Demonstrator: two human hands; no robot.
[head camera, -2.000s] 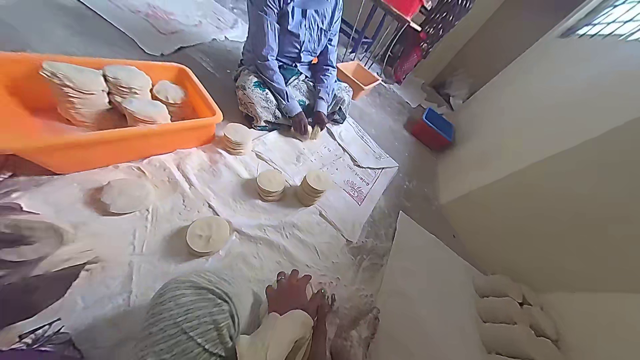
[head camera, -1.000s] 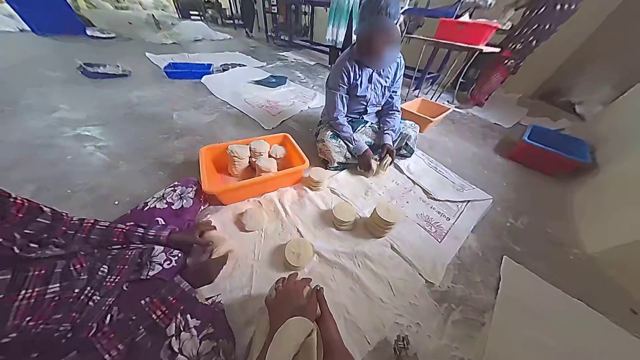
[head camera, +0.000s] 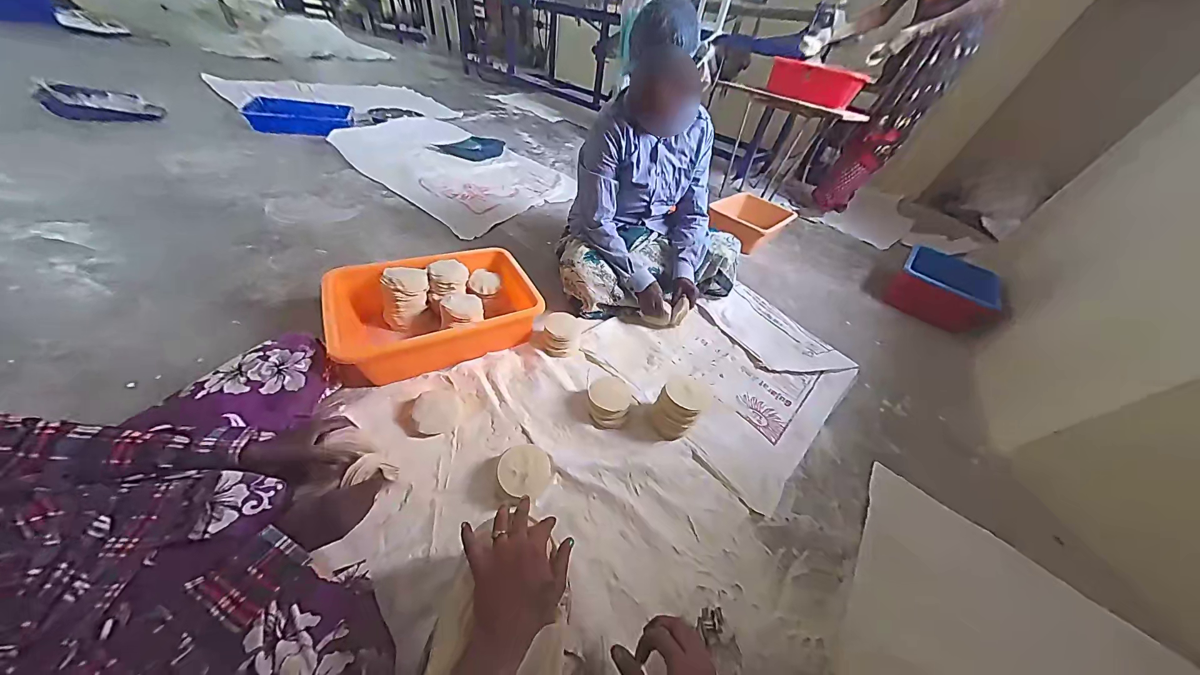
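Observation:
My left hand (head camera: 514, 572) is spread low over the floured white cloth (head camera: 647, 525), fingers apart, just below a stack of round flat dough discs (head camera: 524, 471); something pale shows under it, too hidden to name. At the bottom edge my right hand (head camera: 667, 647) is partly cut off, its fingers bent, and whether it holds anything cannot be told. Farther forward stand two more disc stacks, a shorter one (head camera: 609, 401) and a taller one (head camera: 682, 407). A flat pale disc pile (head camera: 436, 412) lies to the left.
An orange plastic tub (head camera: 431, 352) with several dough stacks stands forward left. One person (head camera: 642, 187) sits ahead, handling discs beside a small stack (head camera: 561, 334). Another person's arm (head camera: 281, 455) works with discs at left. A white sheet (head camera: 975, 581) lies at right.
My hands, together one second ago, are now apart: the left is spread out forward and the right is at the bottom edge. The view has shifted since the first frame.

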